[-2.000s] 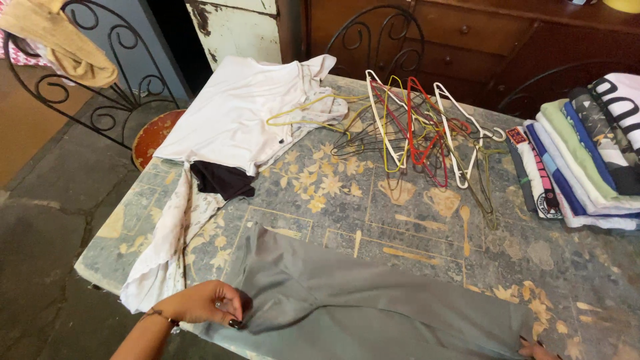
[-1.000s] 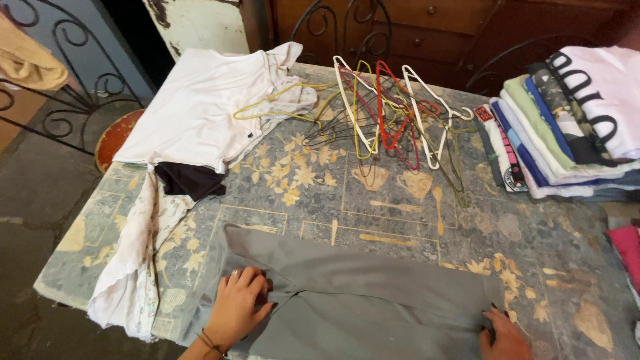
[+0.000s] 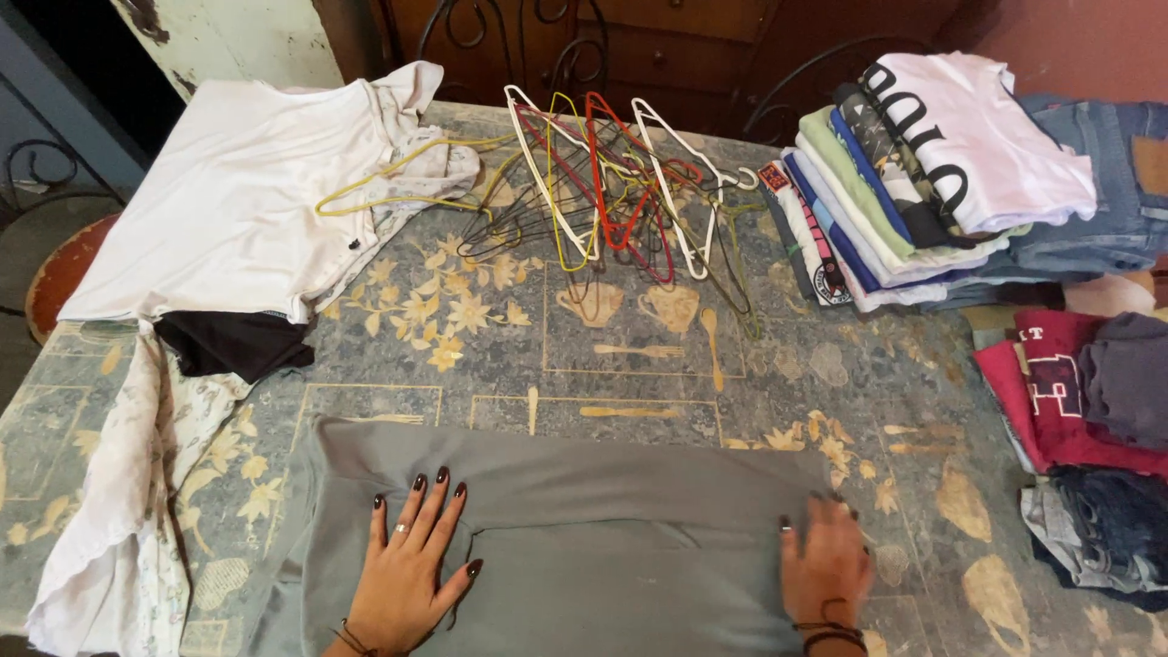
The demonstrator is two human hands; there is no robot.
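A grey cloth garment lies spread along the near edge of the table, a seam or fold line running across it. My left hand rests flat on its left part, fingers apart, palm down, with a ring on one finger. At the garment's right end, my right hand is over the cloth edge, slightly blurred, palm down; whether its fingers pinch any fabric is not clear. Both wrists wear thin dark bracelets. The garment's lowest part is cut off by the frame.
White shirts and a black cloth lie on the left of the patterned tablecloth. Tangled hangers are at the back. Folded clothes, jeans, a red garment and dark denim line the right side.
My left hand has gone from fingers bent at the garment's left edge to lying flat on the cloth. The view has shifted right, showing more clothes there.
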